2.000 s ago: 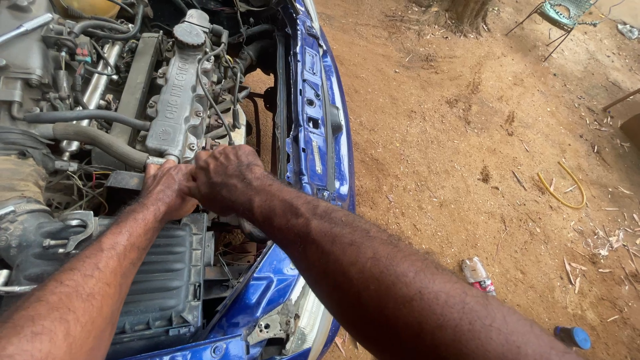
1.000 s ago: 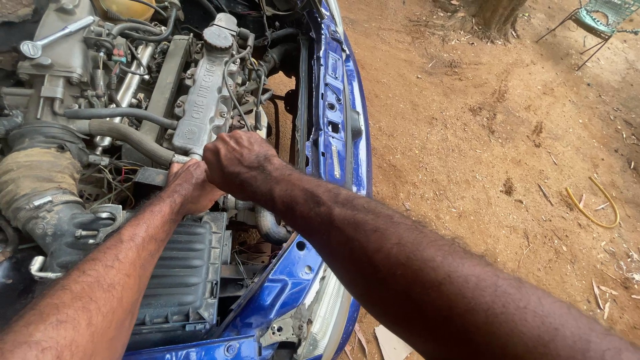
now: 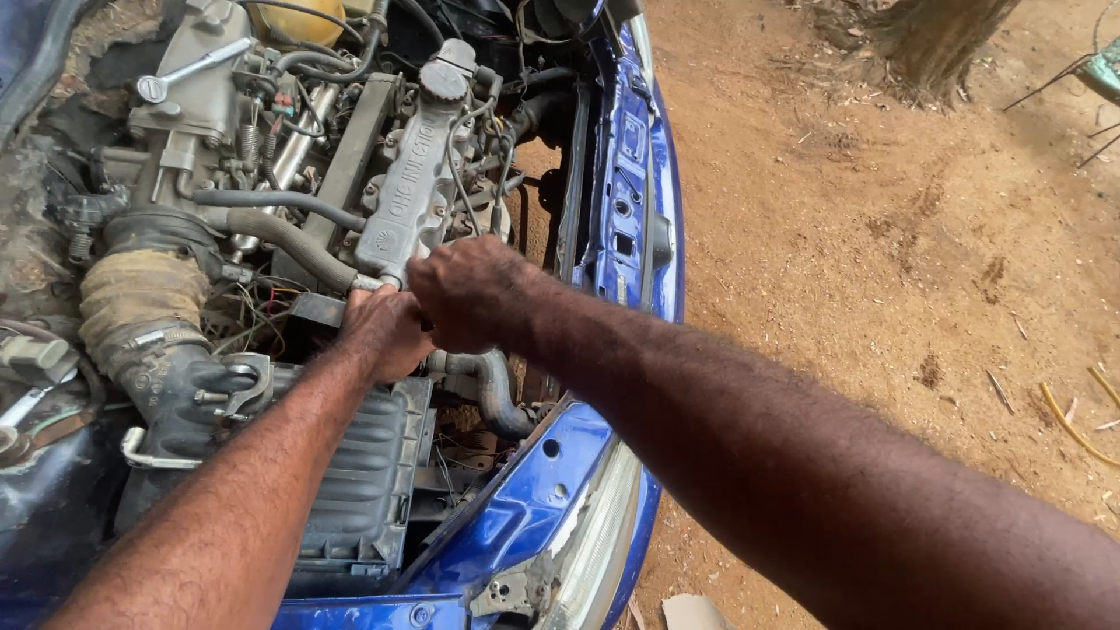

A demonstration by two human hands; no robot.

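Note:
My left hand is at the near end of the engine's metal valve cover, beside the end of a grey hose. Against it, on the right, my right hand is curled into a fist. What either hand grips is hidden by the fingers. A round oil filler cap sits at the cover's far end. Below my hands lie a black ribbed air filter box and a bent black radiator hose.
A ratchet wrench lies on the intake manifold at upper left. A bent metal tool rests by the air duct. The blue front panel borders the engine bay; sandy ground, a tree trunk and a yellow hose lie beyond.
The view has shifted somewhat to the left. Both hands stay together at the near end of the valve cover; no other plain change shows.

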